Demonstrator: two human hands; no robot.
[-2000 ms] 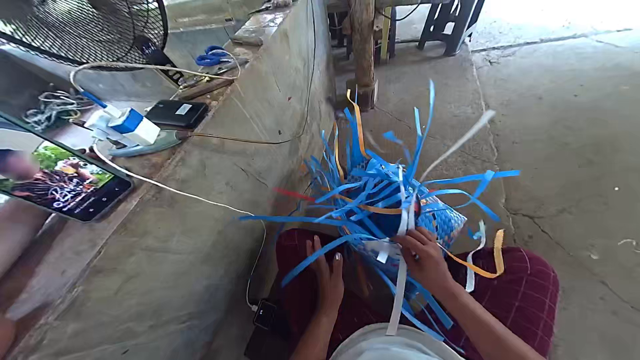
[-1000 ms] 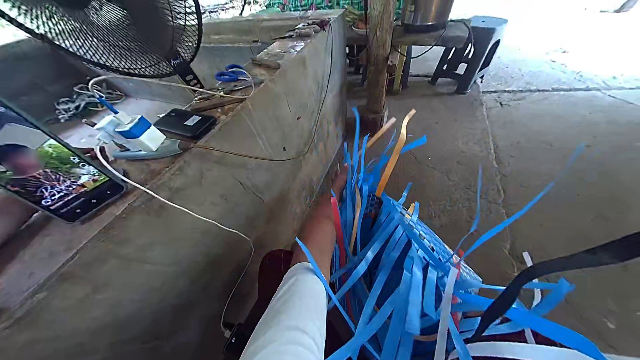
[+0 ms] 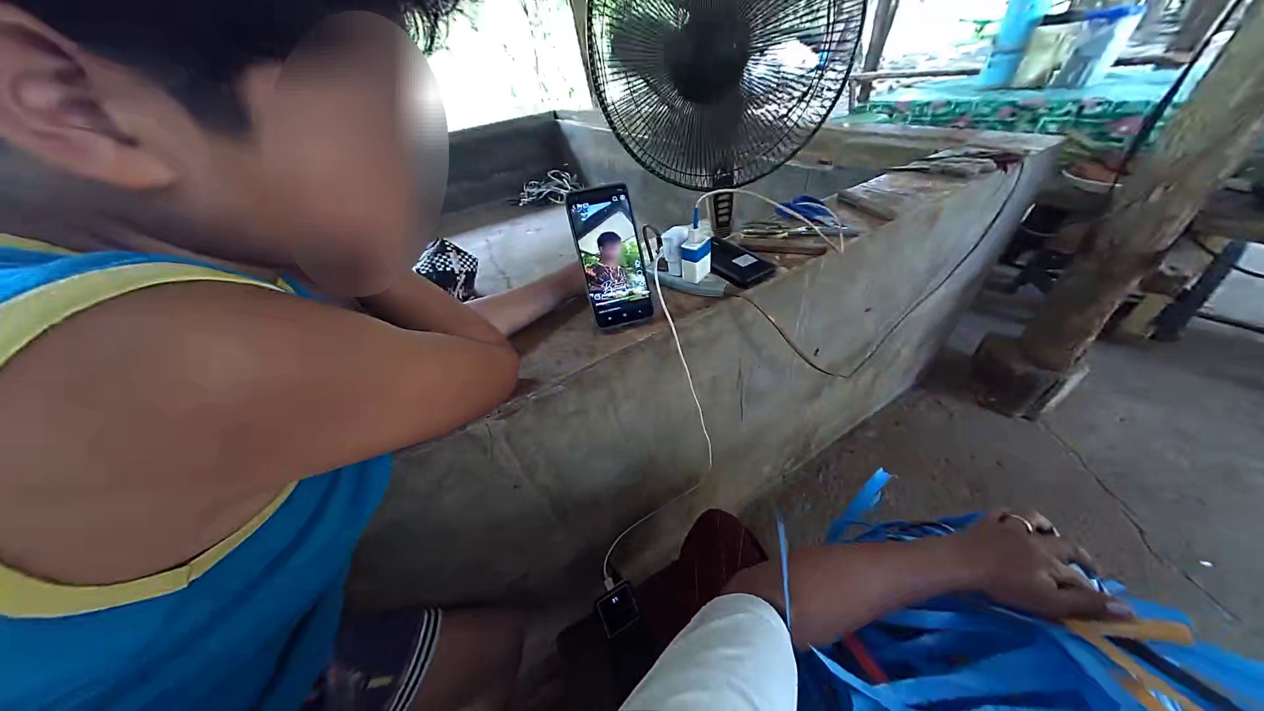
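My left hand [image 3: 1047, 568], with a ring on a finger and a white sleeve on the arm, lies over a bundle of blue plastic strips [image 3: 948, 657] at the lower right. Its fingertips touch the strips beside an orange strip [image 3: 1136, 632]; whether they grip one, I cannot tell. A red strip shows under the forearm. The woven part seen earlier is hidden or out of frame. My right hand is outside the view. My knee in dark red cloth [image 3: 721, 543] is left of the strips.
A person [image 3: 197, 395] in a blue sleeveless top leans on the concrete wall [image 3: 592, 434] at left. On its ledge are a propped phone [image 3: 610, 257], white plugs [image 3: 695, 255], a black box [image 3: 741, 262] and a fan [image 3: 726, 89]. A white cable hangs down. A wooden post [image 3: 1136, 227] stands right.
The view has swung left, bringing the person beside me into sight. My left hand, reaching forward along the strips one second ago, now lies across them. My right hand, seen two seconds ago, is out of view.
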